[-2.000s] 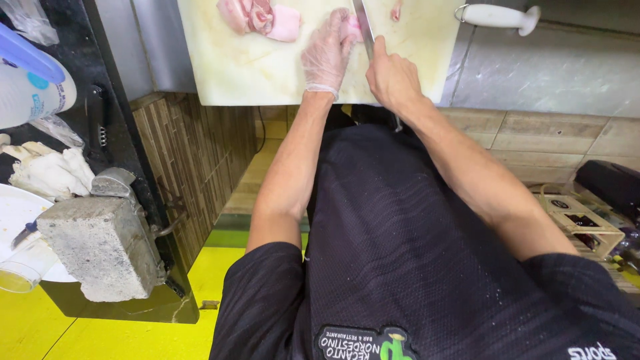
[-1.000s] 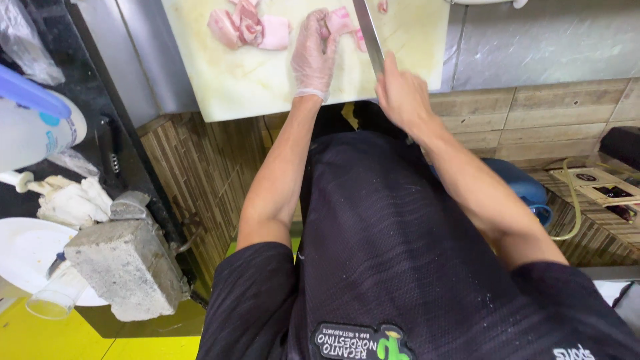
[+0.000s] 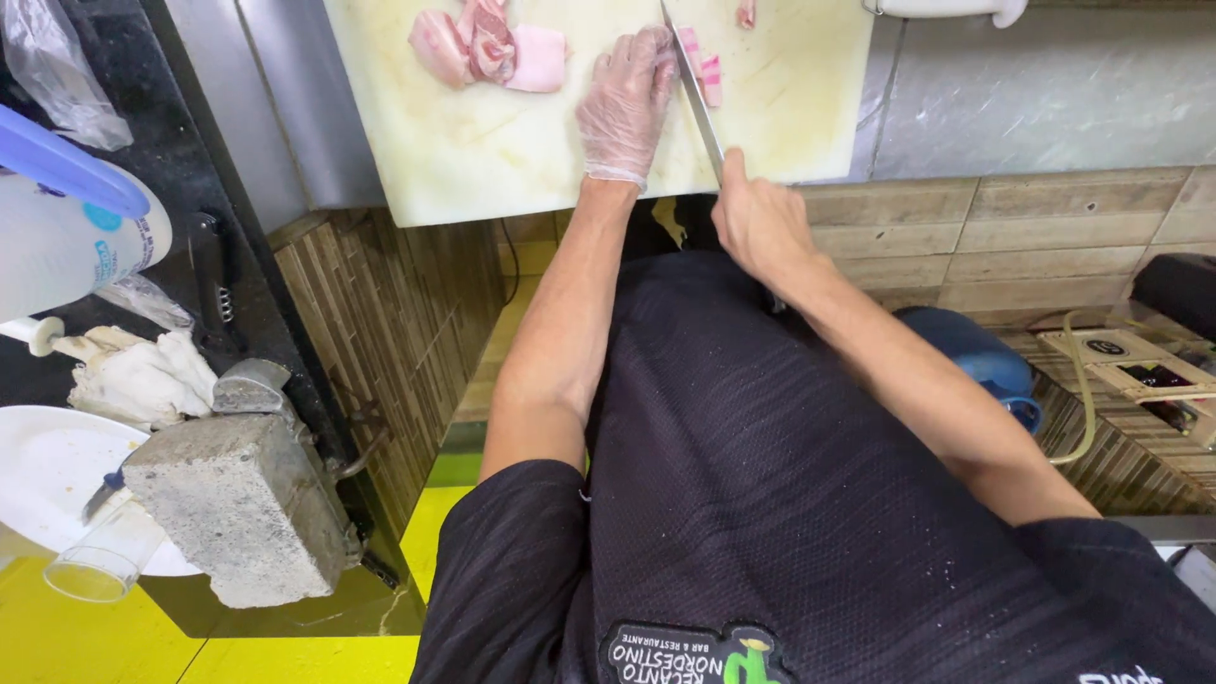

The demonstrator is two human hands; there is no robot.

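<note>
My left hand (image 3: 628,106), in a clear plastic glove, rests on the white cutting board (image 3: 456,180) with its fingers curled just left of the blade; whether meat lies under them is hidden. My bare right hand (image 3: 765,217) is closed round the handle of a kitchen knife (image 3: 698,100), whose blade points away from me. Against the right side of the blade lie cut strips of pink meat (image 3: 711,78). Larger pieces of raw meat (image 3: 539,59) lie at the board's upper left, and a small scrap of meat (image 3: 747,13) at its upper right.
A steel counter (image 3: 1035,104) extends right of the board, with a white-handled utensil (image 3: 950,8) at its far edge. On the black counter at left are a concrete block (image 3: 228,503), a white plate (image 3: 57,456), a clear cup (image 3: 100,560), a corkscrew (image 3: 211,275), a cloth (image 3: 142,380) and a plastic jug (image 3: 76,237).
The pink meat seen beside my left fingers a second ago is now hidden there, and strips show right of the blade. My left hand's fingers have come closer to the knife.
</note>
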